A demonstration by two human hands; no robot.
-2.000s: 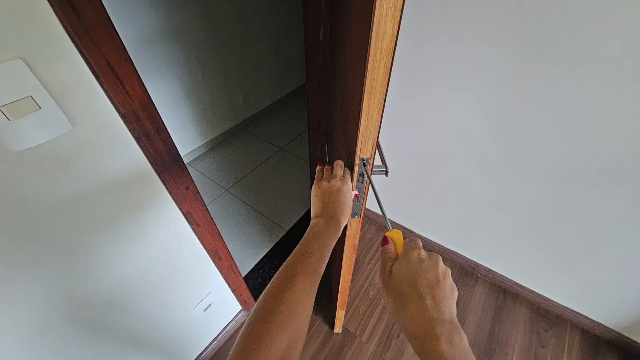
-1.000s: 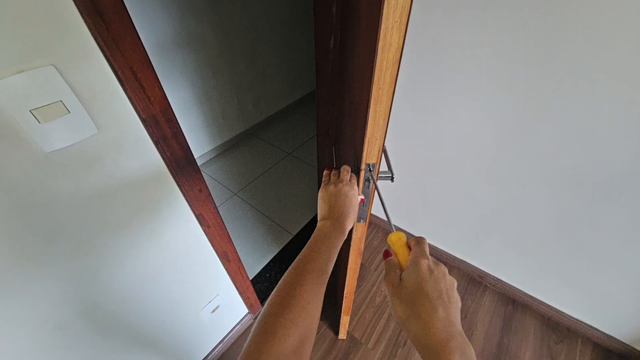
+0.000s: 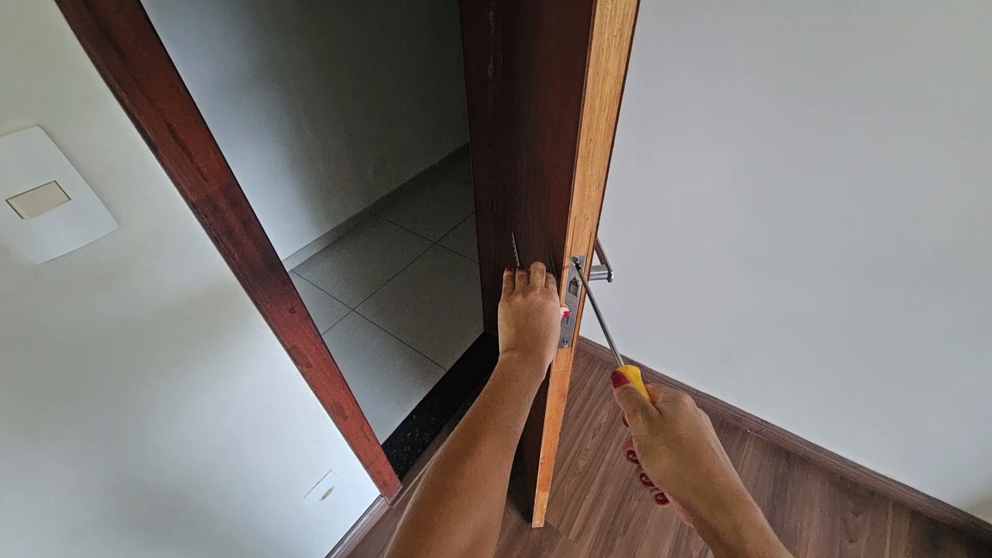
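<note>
A dark wooden door [image 3: 527, 139] stands ajar, its lighter edge facing me. Set into that edge is a metal mortise lock faceplate [image 3: 572, 302] with a screw near its lower end. My right hand [image 3: 670, 442] grips the yellow handle of a screwdriver [image 3: 601, 318], whose tip meets the top of the faceplate. My left hand [image 3: 531, 318] lies against the door's dark face beside the lock, with its thumb at the edge; the door handle on that side is mostly hidden under the fingers. On the far side a metal lever handle [image 3: 602, 271] sticks out.
A reddish wooden door frame [image 3: 232, 225] rises at the left, by a wall with a light switch [image 3: 50, 198] and a low outlet plate [image 3: 322, 487]. Beyond the dark threshold [image 3: 442, 403] lies a tiled floor [image 3: 403, 287]. Wood-look flooring [image 3: 612, 465] meets a white wall at the right.
</note>
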